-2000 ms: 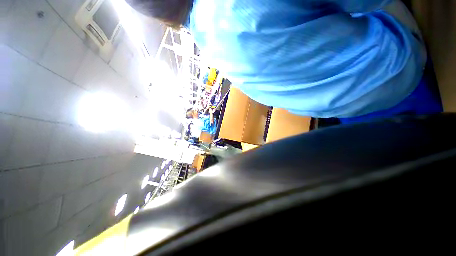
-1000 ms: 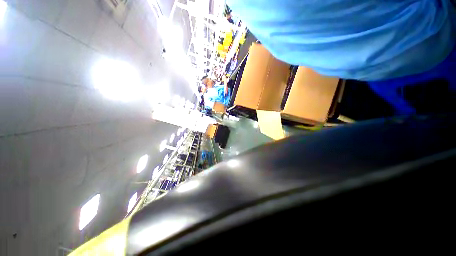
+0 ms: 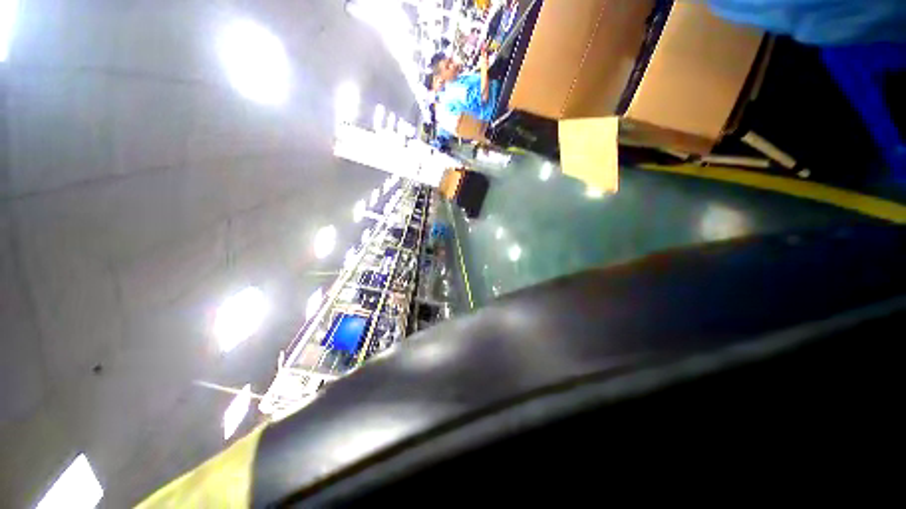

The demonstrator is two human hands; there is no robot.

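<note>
Neither of my hands is in the picture. A large glossy black curved band (image 3: 517, 368) lies nearest the camera and covers the lower right of the view, hiding what is behind it. A yellow piece (image 3: 214, 477) shows at its lower left end. The view is turned on its side.
Brown cartons (image 3: 685, 75) stand at the upper right, with a tan flap (image 3: 589, 152) beside them. A green floor (image 3: 646, 219) has a yellow line (image 3: 795, 187). A person in blue (image 3: 467, 94) is farther off. Line racks (image 3: 382, 268) run along the hall. A blue sleeve (image 3: 825, 18) shows top right.
The view has swung, so the cartons and the person in blue clothing have shifted up and right. More green floor and racks show. The black band stays in about the same place.
</note>
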